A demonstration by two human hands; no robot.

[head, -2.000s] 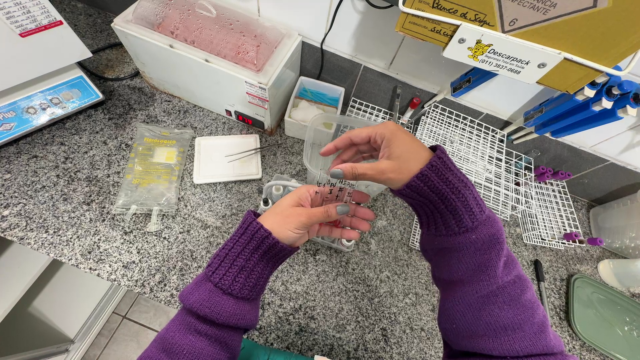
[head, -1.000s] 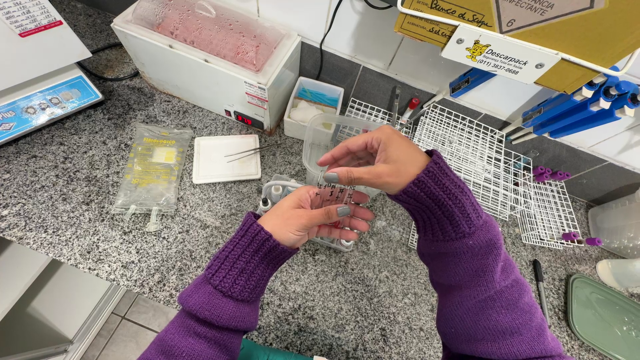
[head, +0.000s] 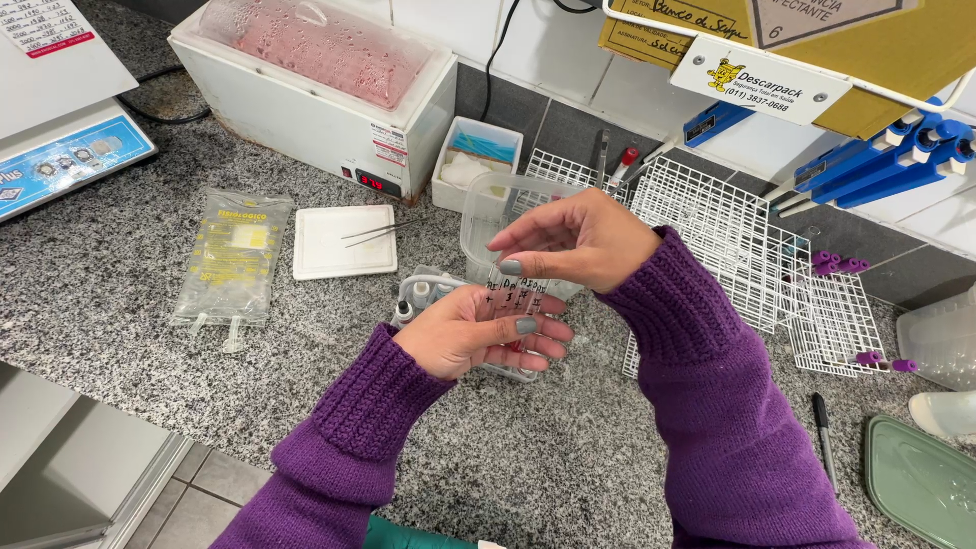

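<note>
My left hand [head: 488,328] holds several small glass tubes [head: 520,296] side by side across its fingers, the thumb pressed over them. Handwritten black marks show on the glass, and a little red shows near the lower ends. My right hand [head: 583,244] is just above, thumb and index fingertips together at the tops of the tubes; whether they grip one is unclear. Under my left hand, mostly hidden, is a clear plastic box of small dropper bottles [head: 404,311]. A clear plastic container [head: 488,206] stands behind my right hand.
A white tile [head: 347,263] bears two thin sticks, beside a clear fluid bag [head: 235,259]. Behind stand a white heated bath [head: 305,114] and a small white box [head: 479,191]. White wire racks [head: 709,236], a marker [head: 823,438] and a green lid [head: 926,480] lie at the right.
</note>
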